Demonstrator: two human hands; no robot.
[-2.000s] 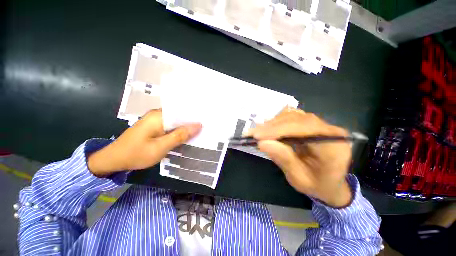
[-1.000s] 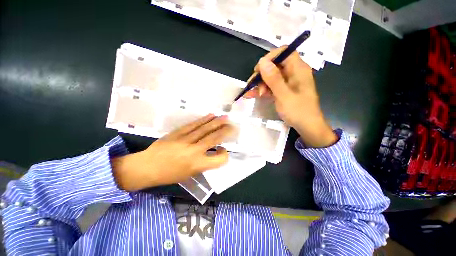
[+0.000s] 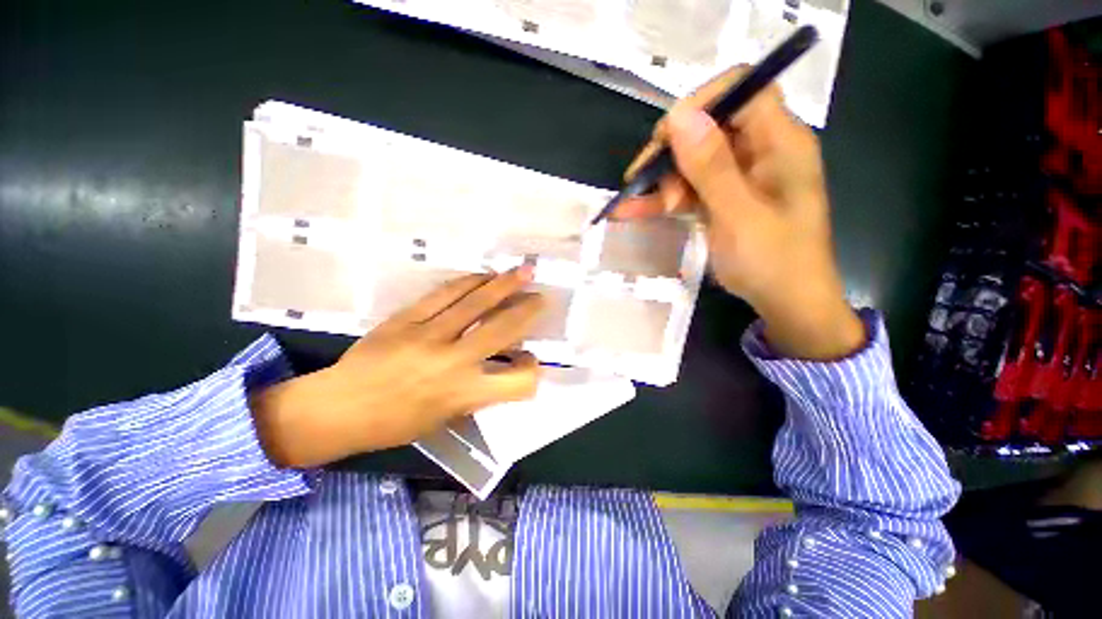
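The die-cut part sheet (image 3: 302,181) lies flat on the dark green bench, with two rows of pale grey squares and small dark tabs between them. My left hand (image 3: 417,369) lies on its lower edge, fingers spread, over the white release liner sheet (image 3: 550,417), which sticks out below, its grey bands partly showing. My right hand (image 3: 755,200) holds the black tweezers (image 3: 761,75) like a pen, their tip down at the right part of the part sheet. Whether a small piece is at the tip cannot be told.
A stack of part sheets (image 3: 604,34) lies at the top, cut off by the picture's edge. Glossy black trays with red parts (image 3: 1039,351) stand at the right. A pale metal rail (image 3: 967,15) shows at the upper right. Part of a person shows at the lower right.
The liner went from my left hand to partly under it, and the part sheet is uncovered. The tweezers moved from the liner to the part sheet, then right along it. The sheets shifted slightly left.
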